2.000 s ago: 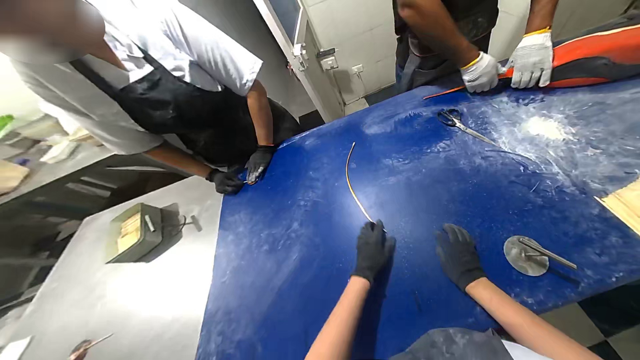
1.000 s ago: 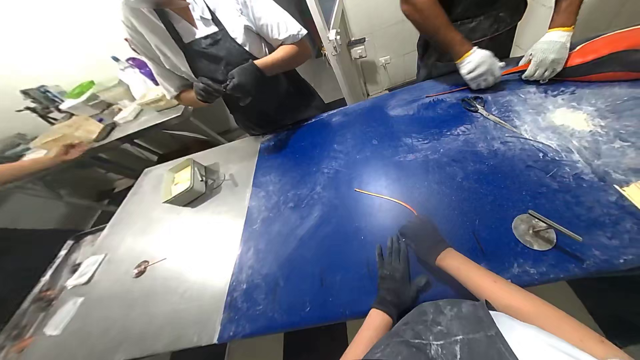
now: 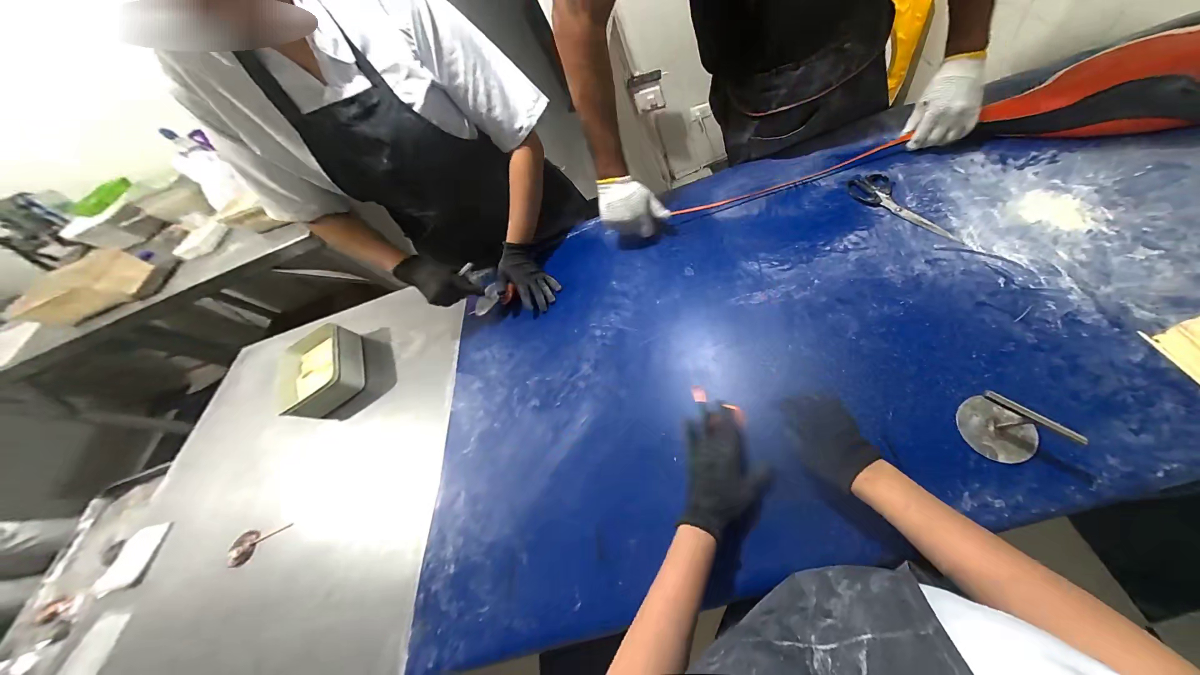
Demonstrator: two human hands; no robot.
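Observation:
My left hand (image 3: pixel 720 469), in a black glove, is over the blue table surface (image 3: pixel 581 469), its fingertips on a short orange strand (image 3: pixel 733 411) that is mostly hidden beneath them. Whether the fingers grip it or only press on it cannot be told. To its right my right hand (image 3: pixel 825 436), also black-gloved and blurred by motion, is low over the blue surface; its fingers are too blurred to read. Farther right lies a metal disc (image 3: pixel 997 429) with a metal bar (image 3: pixel 1036 417) at its edge.
Across the table, a person in white gloves stretches a thin orange strand (image 3: pixel 787 190) from a large red and black mass (image 3: pixel 1106 89). Scissors (image 3: pixel 900 206) and white powder (image 3: pixel 1055 211) lie nearby. At left, another person's black-gloved hands (image 3: pixel 483 281) work near a metal tin (image 3: pixel 323 371).
The strand by my hands showed long and curved earlier; now only short orange parts show at my left fingertips. The white-gloved hands have moved apart, with a longer strand between them.

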